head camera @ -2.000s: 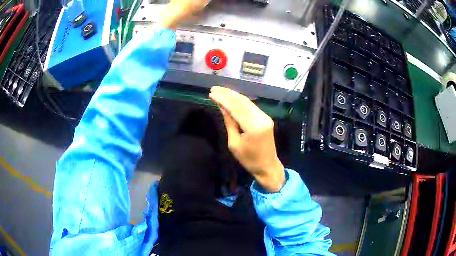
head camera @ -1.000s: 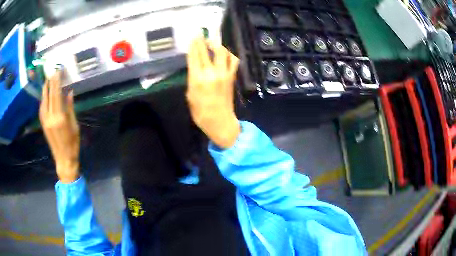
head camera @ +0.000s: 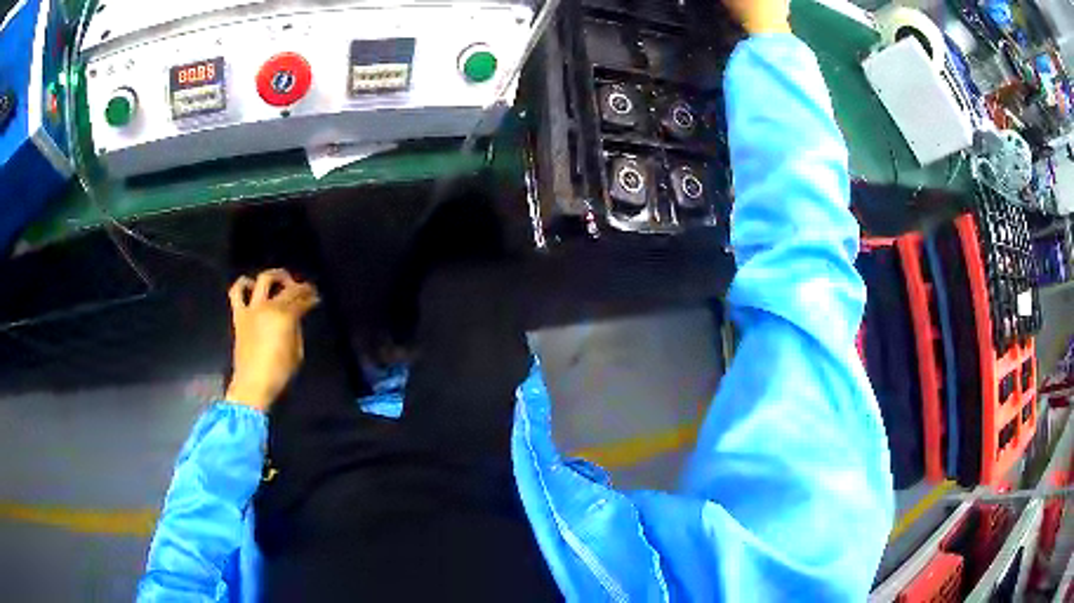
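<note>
The press machine (head camera: 342,118) has a pale sloped front panel at the upper left. Its green buttons (head camera: 477,64) sit at both ends, a red button (head camera: 283,80) lies between them, and one digital display (head camera: 197,90) shows red digits. The black parts tray (head camera: 565,153) is right of the machine, with ringed black parts (head camera: 631,180) in its near pockets. My right hand (head camera: 760,12) is at the top edge over the tray's far side, its fingers cut off. My left hand (head camera: 269,330) is above my lap with curled fingers; whether it holds anything cannot be told.
A blue box (head camera: 24,130) is cut off at the far left. Thin cables (head camera: 124,236) hang at the bench edge. A white sheet or plate (head camera: 919,100) and a tape roll (head camera: 909,30) lie at the upper right. Red and black upright slabs (head camera: 972,342) stand right of my right sleeve.
Both hands have left the green buttons. My left hand has drawn back over my lap, and my right hand has reached out over the tray. Red digits now show on the left display.
</note>
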